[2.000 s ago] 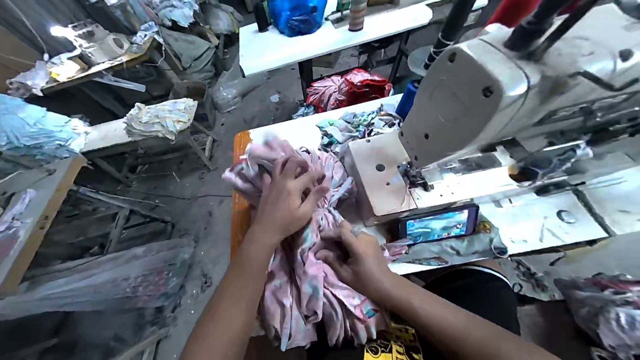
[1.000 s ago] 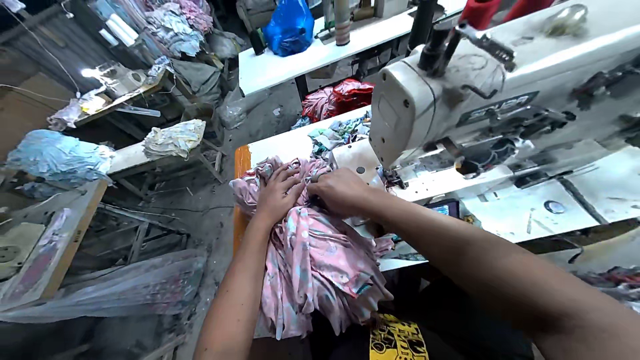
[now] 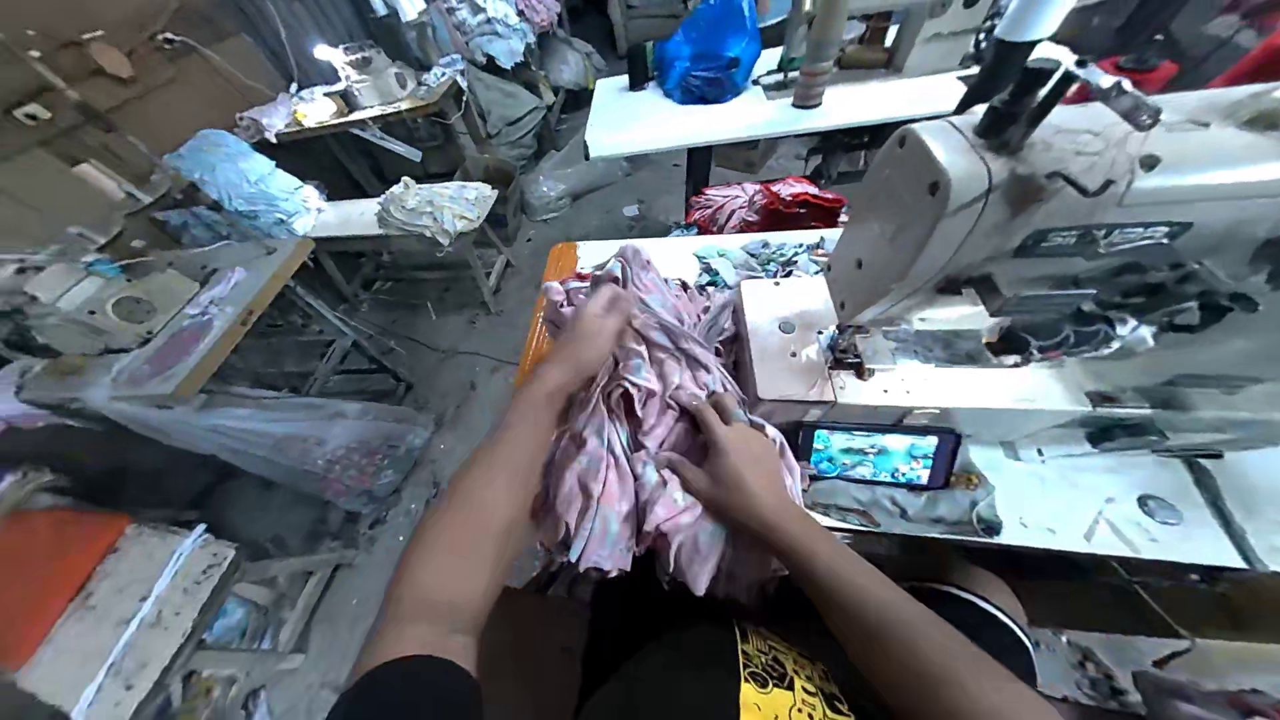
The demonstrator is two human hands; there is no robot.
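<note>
A bunched pile of pink patterned fabric (image 3: 640, 400) lies over the near left end of the sewing table and hangs down toward my lap. My left hand (image 3: 603, 318) is on the upper left of the pile, blurred, its fingers partly hidden by cloth. Lower on the right side, my right hand (image 3: 728, 455) rests on the folds with thumb and fingers spread around a pinch of cloth; whether it grips is unclear. Just right of the pile stands an industrial sewing machine (image 3: 910, 220), its pale bed end (image 3: 788, 340) beside the fabric.
A phone with a lit screen (image 3: 880, 456) leans on grey cloth (image 3: 900, 505) at right. Fabric scraps (image 3: 765, 260) lie behind the pile. Beyond are a red bundle (image 3: 765, 205), a white table (image 3: 640, 120) with a blue plastic bag (image 3: 708, 52), and a wooden-edged table (image 3: 245, 310) at left.
My right hand has moved from the top of the pile, beside my left hand, down to its lower right side. The phone, mostly hidden a second ago, shows fully again.
</note>
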